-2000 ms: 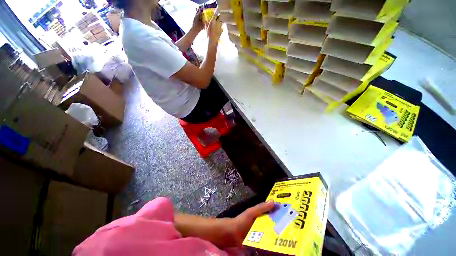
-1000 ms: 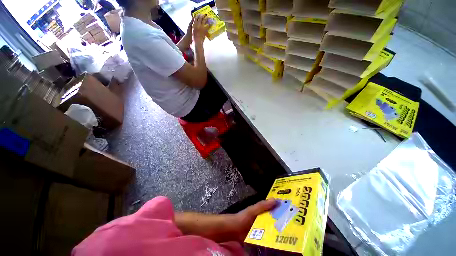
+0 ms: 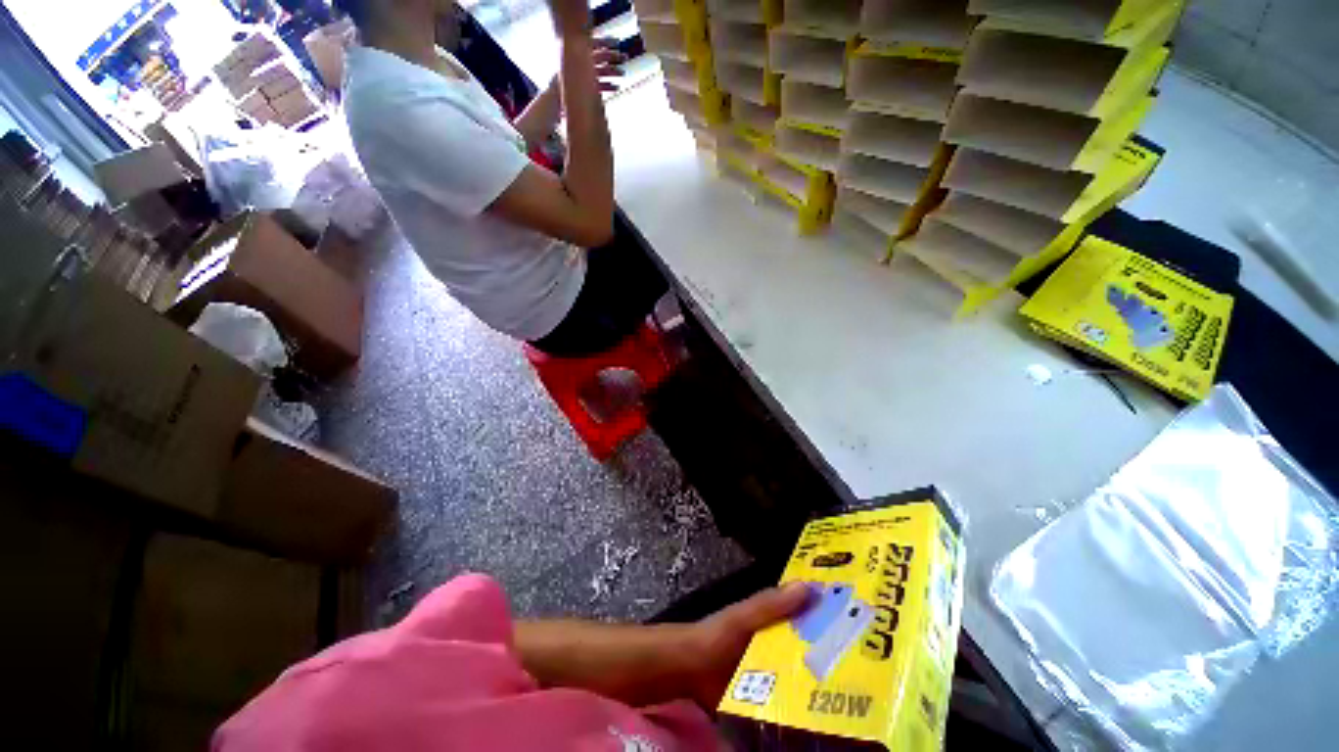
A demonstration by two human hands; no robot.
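A yellow retail box [image 3: 840, 632] with a black top band, blue-purple product pictures and "120W" is held low in front of me, at the bench's near edge. My left hand [image 3: 742, 635] grips its left side, with fingers on the printed face. A shiny, film-like edge shows along the box's right side. My right hand is not in view. A stack of clear poly bags [image 3: 1175, 573] lies on the bench to the right of the box.
A bank of stacked open boxes [image 3: 881, 140] stands on the white bench [image 3: 793, 345]. A waiting yellow box [image 3: 1131, 316] lies at right. A person [image 3: 470, 191] sits on a red stool [image 3: 602, 397]. Brown cartons [image 3: 279, 294] fill the left side.
The box in my left hand has tilted very slightly. The other person's hands have moved; the yellow box they held no longer shows.
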